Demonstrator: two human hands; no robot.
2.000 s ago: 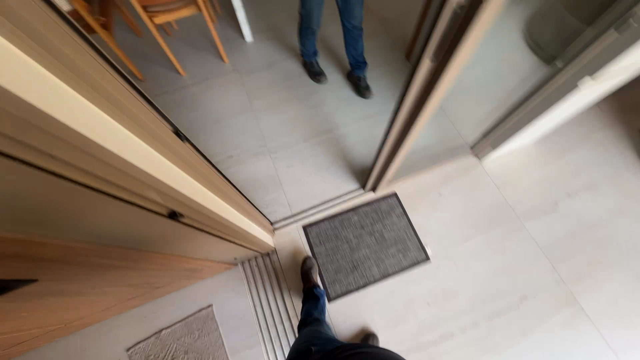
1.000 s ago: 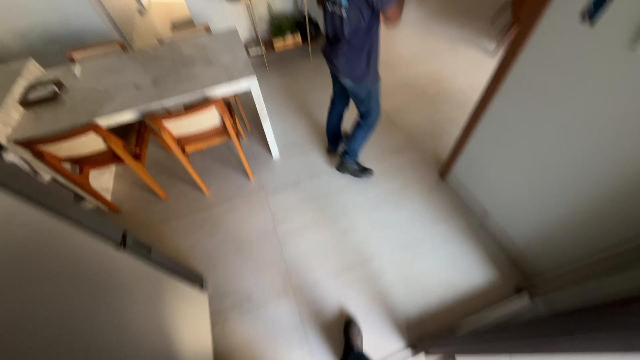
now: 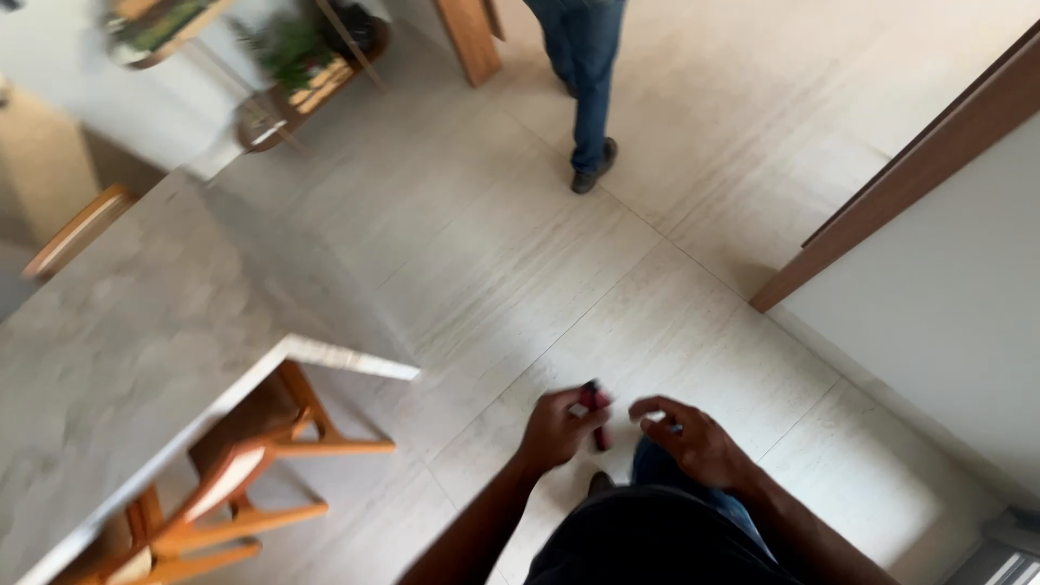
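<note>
My left hand, low in the middle of the head view, is closed around a small red and black object; blur hides what kind it is. Just to its right is my right hand, its fingers curled and thumb near the index finger. A small pale spot shows between those fingertips, and I cannot tell whether it is a held thing or the floor behind. The two hands are apart, in front of my dark shirt.
A stone-topped table with wooden chairs stands at left. Ahead, a person in jeans is on the tiled floor. A wooden door frame edges the wall at right. A shelf stand with plants is at upper left.
Both my hands have come into view, the left with the red and black object. The view has moved from the doorway and mat into the room with the table.
</note>
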